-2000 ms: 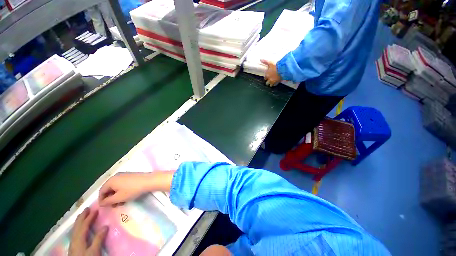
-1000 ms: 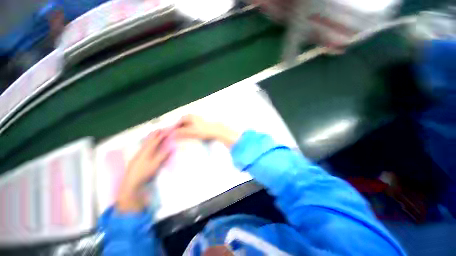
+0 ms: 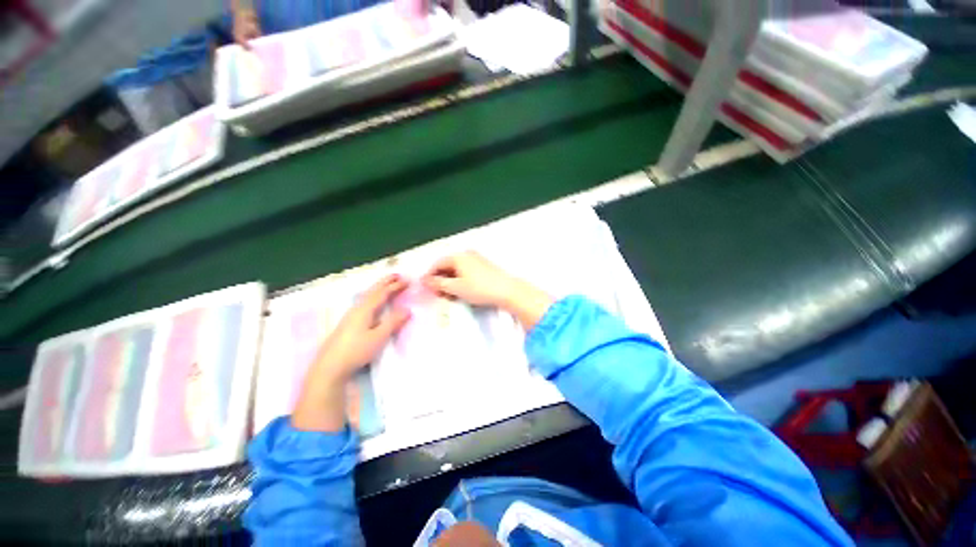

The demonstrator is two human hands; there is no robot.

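A pink and pale bagged tablet (image 3: 426, 344) lies in the white tray (image 3: 280, 369) in front of me. My left hand (image 3: 355, 344) reaches over it from the left, with its fingertips on the bag's far edge. My right hand (image 3: 476, 284) pinches the same far edge just to the right. The fingertips of both hands nearly meet there. A pink panel shows left of my left hand. White sheets (image 3: 578, 254) lie at the right side; whether they overlap the tray is washed out by glare.
A filled tray (image 3: 248, 363) with three pastel panels stands at left. The green belt (image 3: 353, 176) runs behind, with a grey post (image 3: 701, 102) and stacked red-edged trays (image 3: 797, 102). More trays (image 3: 359, 83) and a person's hand (image 3: 246, 24) are beyond. A red stool (image 3: 819, 411) stands lower right.
The view has swung left and sharpened, so the filled tray at left shows whole. The nearby worker at the right is out of view. Both hands remain at the bag's far edge.
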